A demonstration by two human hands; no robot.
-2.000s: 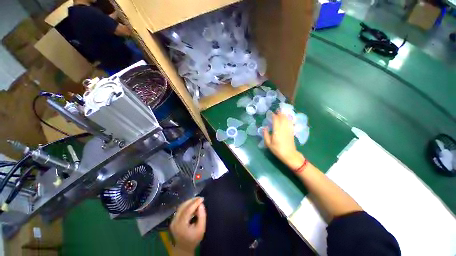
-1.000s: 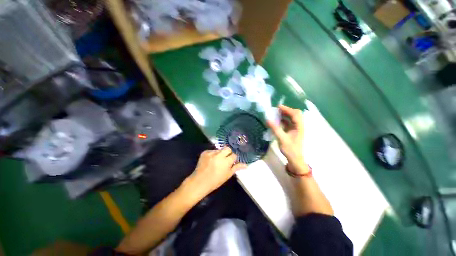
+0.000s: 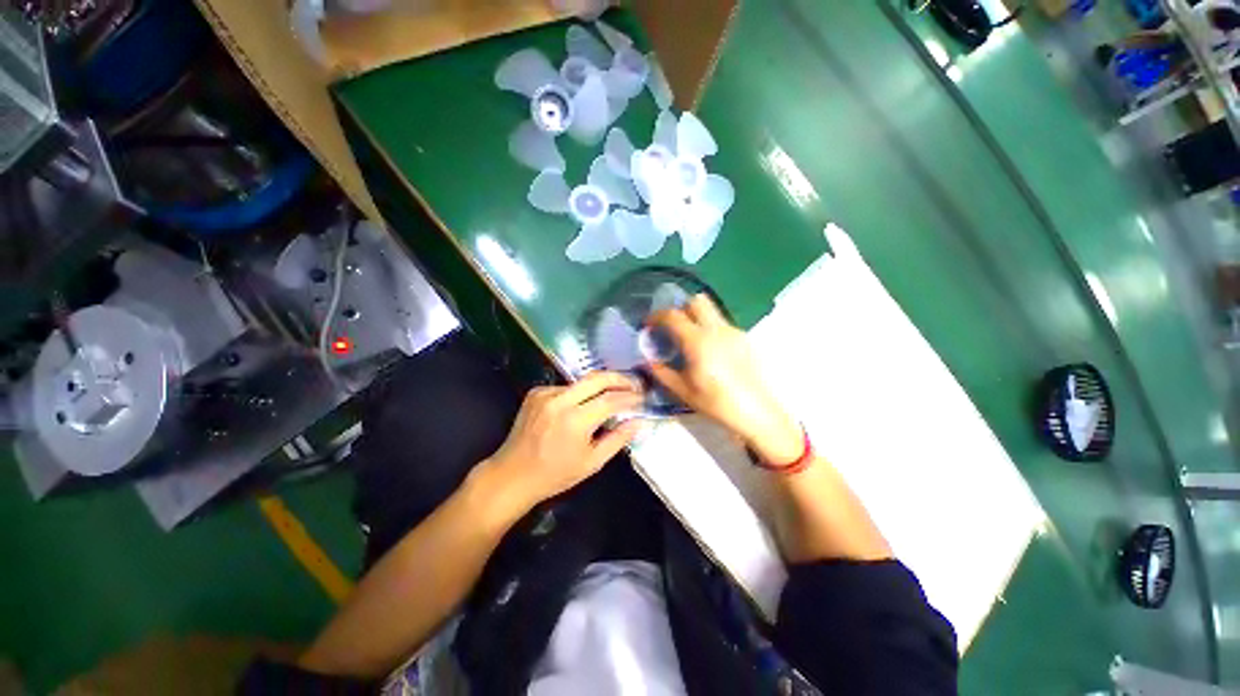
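Note:
A round black fan guard [image 3: 656, 288] lies on the green surface at the corner of the white board, with a translucent whitish fan blade [image 3: 619, 340] inside it. My left hand [image 3: 571, 432] grips the guard's near rim. My right hand [image 3: 710, 364] is over the guard with its fingers on the blade's hub; the hand hides part of both. Several loose fan blades [image 3: 589, 205] lie on the green surface beyond the guard.
The open carton [image 3: 449, 30] stands at the top. The machine's silvery disc fixture [image 3: 102, 390] is at left, beside a small red light. The white board [image 3: 884, 449] lies at right. Two fan heads [image 3: 1077, 412] sit further right.
The black guard went from the machine fixture to the green surface, held by my left hand. My right hand brought a blade from the loose pile into the guard. The view has shifted.

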